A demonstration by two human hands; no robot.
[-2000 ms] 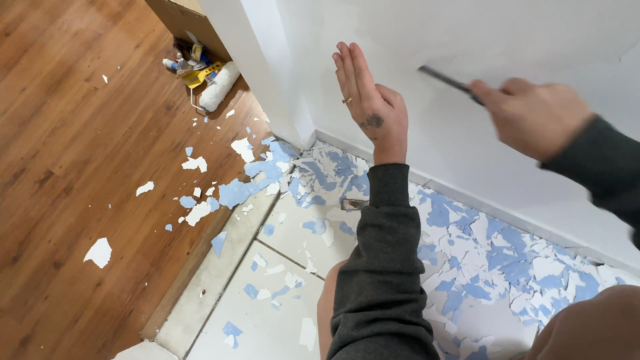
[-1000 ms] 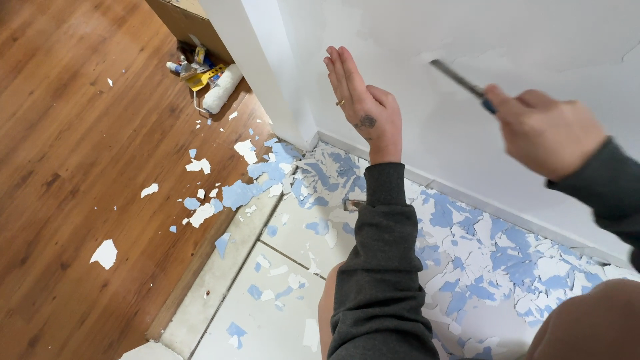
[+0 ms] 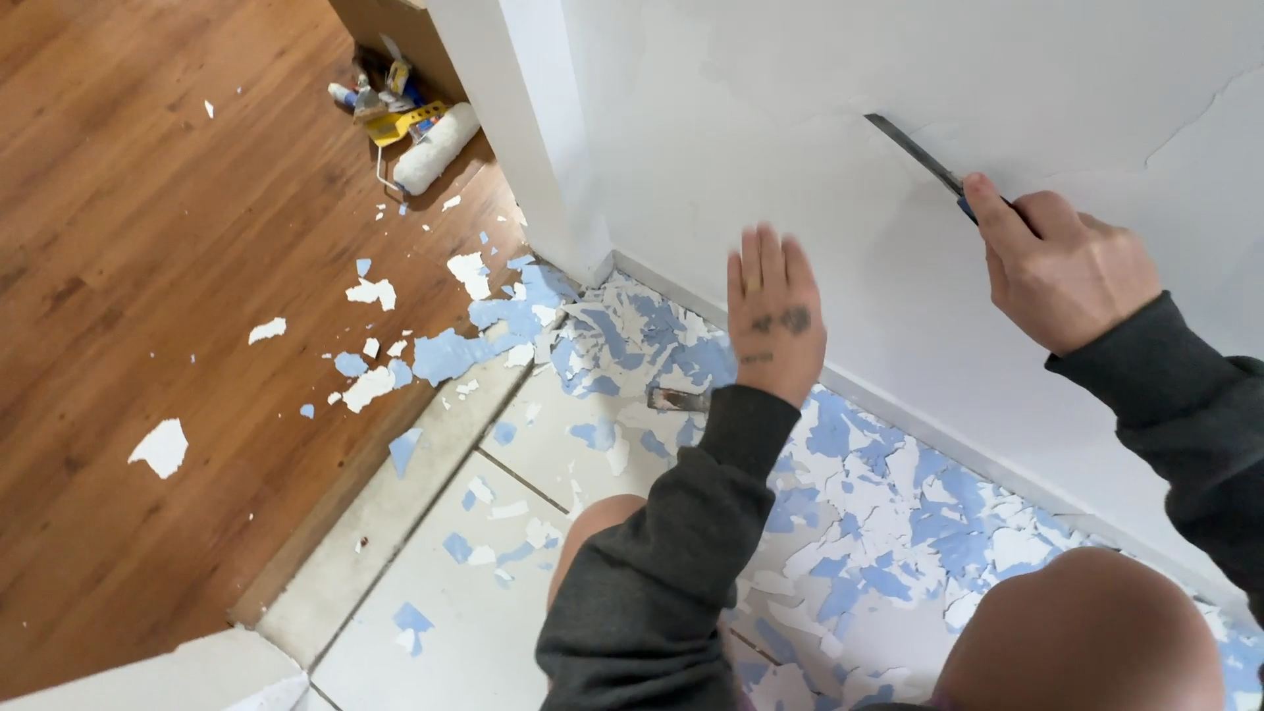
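Note:
My right hand (image 3: 1071,262) grips a scraper (image 3: 918,150) with a dark metal blade, its tip at the white wall (image 3: 731,128) near a rough patch of paint. My left hand (image 3: 777,311) is raised in front of the lower wall, fingers extended and close together, holding nothing; it looks slightly blurred. Whether it touches the wall I cannot tell. Below my left hand, a second flat tool (image 3: 677,399) lies among the paint flakes on the tiles, partly hidden by my sleeve. A cracked, lifted paint edge (image 3: 1185,123) runs down the wall at upper right.
Blue and white paint flakes (image 3: 889,513) cover the tiles along the skirting (image 3: 948,449) and spread over the stone threshold (image 3: 370,533) onto the wood floor (image 3: 178,247). A paint roller (image 3: 434,148) and a yellow tool (image 3: 400,123) lie by a cardboard box (image 3: 410,44). My knees are below.
My left hand has moved down from its higher place against the wall, and its fingers now point more straight up. My right hand still grips the scraper at the wall.

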